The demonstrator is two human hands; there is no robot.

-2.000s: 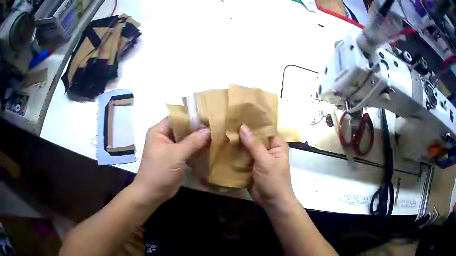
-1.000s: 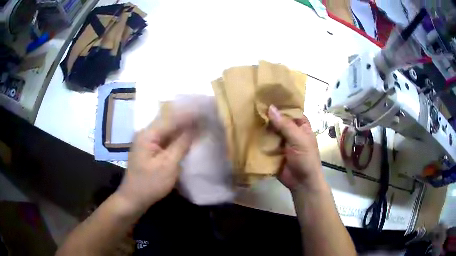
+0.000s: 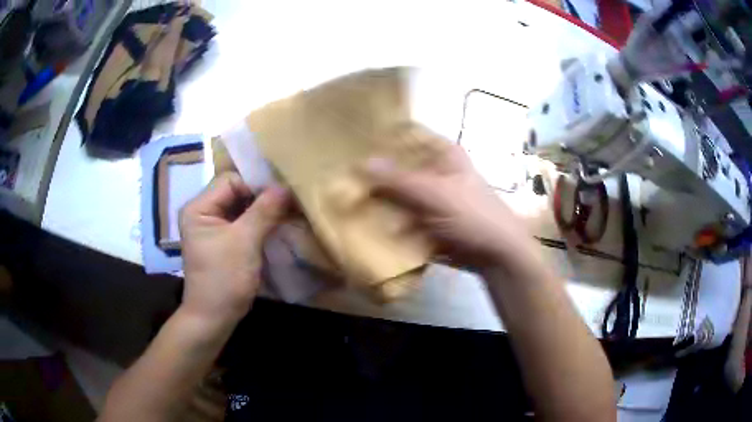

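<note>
My right hand (image 3: 437, 198) holds a stack of tan fabric pieces (image 3: 330, 140), tilted over the table in front of me; hand and stack are motion-blurred. My left hand (image 3: 235, 231) is left of the stack, its thumb and fingers pinching a pale grey-lilac fabric piece (image 3: 247, 157) with a bit of tan beside it. Part of the pale piece hangs below, partly hidden by the tan stack. The blue-grey sewing template (image 3: 152, 206) lies flat on the table, its right side covered by my left hand.
A black and tan bundle (image 3: 136, 78) lies at upper left. At right stand the white sewing machine head (image 3: 573, 103), red-handled scissors (image 3: 569, 206) beneath it, and black shears (image 3: 628, 288). A red basket edge (image 3: 577, 16) shows at the top.
The tan stack has moved left and tilted, overlapping the pale piece. My right hand has moved left with it. The pale piece, earlier in front of my left hand, now sits partly behind the stack.
</note>
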